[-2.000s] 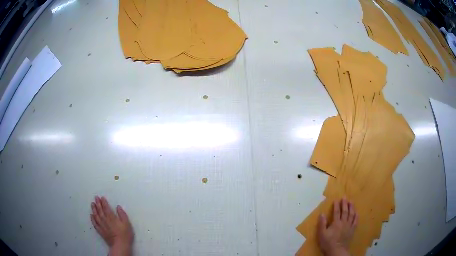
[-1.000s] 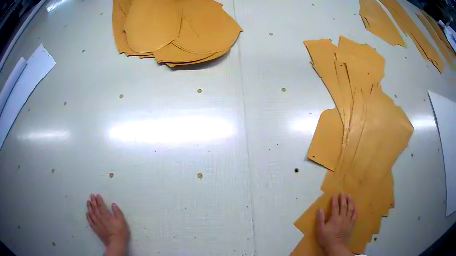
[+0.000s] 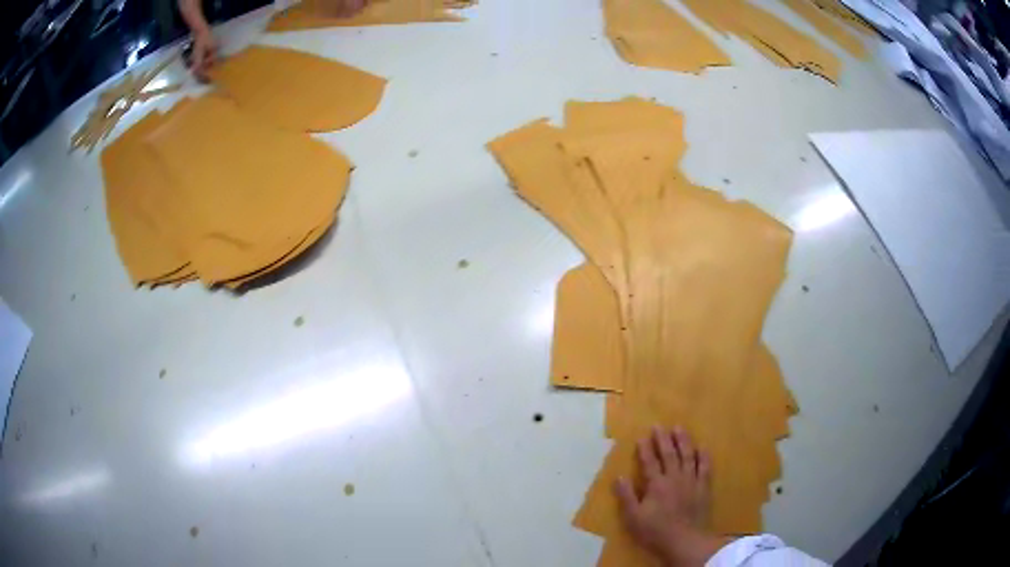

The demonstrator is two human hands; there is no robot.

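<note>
A long overlapping pile of orange-tan pattern pieces (image 3: 709,266) lies on the white table, right of the middle. Its edges are stepped, and a small rounded piece (image 3: 587,332) sticks out on its left side. My right hand (image 3: 668,487) rests flat, palm down and fingers a little spread, on the near part of the pile. It grips nothing. My left hand is out of the picture.
A rounded panel stack (image 3: 233,188) lies at the far left, with another person's hand (image 3: 203,53) at its far edge. Thin strips (image 3: 122,105) lie beside it. Narrow pieces (image 3: 665,39) lie at the far side. A white sheet (image 3: 925,227) lies at right.
The view has turned and tilted, so the piles appear further left and more of the far side shows. My left hand has gone out of view. My right hand stays on the pile.
</note>
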